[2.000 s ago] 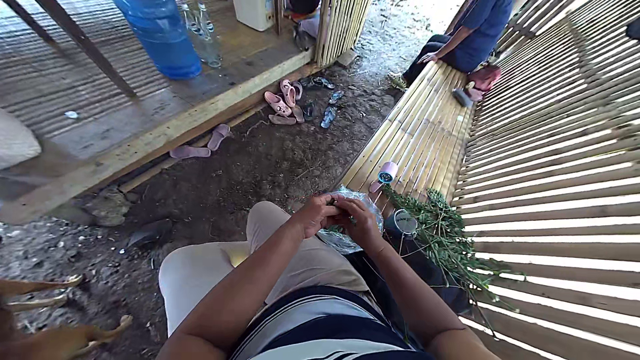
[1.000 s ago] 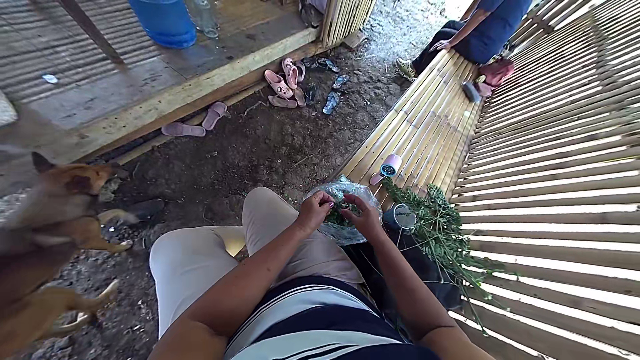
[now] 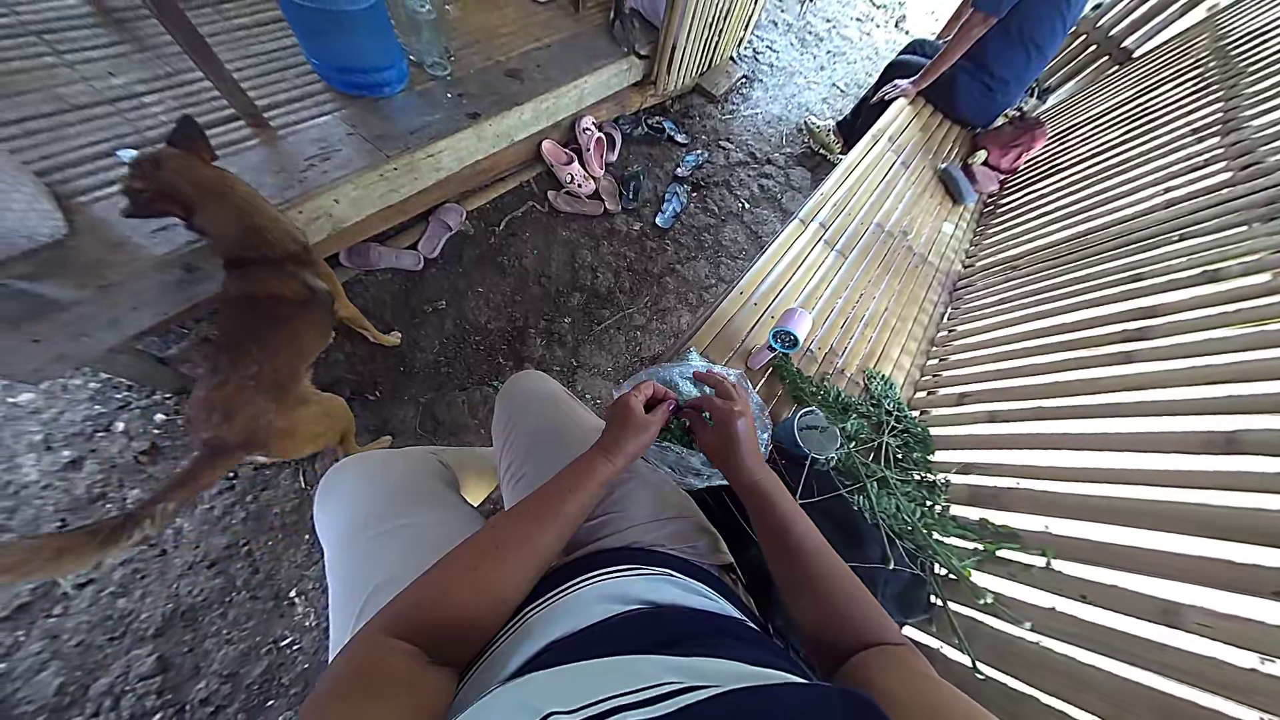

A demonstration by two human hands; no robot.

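Note:
My left hand [image 3: 636, 422] and my right hand [image 3: 724, 424] are close together over a clear plastic bag [image 3: 682, 466] beside my knee. Green leaves show in the bag between the hands. The fingertips of both hands are pinched near each other; whatever small piece they hold is too small to make out. Right of the bag a round metal-like container [image 3: 815, 434] stands against a pile of leafy green stems [image 3: 885, 455]. A pink handheld fan [image 3: 790, 328] lies on the bamboo bench [image 3: 850, 245] beyond the bag. A black bag or cloth [image 3: 850, 540] is under the stems.
A brown dog [image 3: 265, 330] stands at the left, its head over a raised wooden platform [image 3: 480, 125]. Pink clogs [image 3: 568, 168] and other slippers lie on the dirt floor. Another person [image 3: 1000, 65] sits at the bench's far end. A slatted bamboo wall [image 3: 1100, 400] borders the right.
The dog has come further into view and now has its head over the platform. My hands stay over the plastic bag; they were touching two seconds ago and are slightly apart now.

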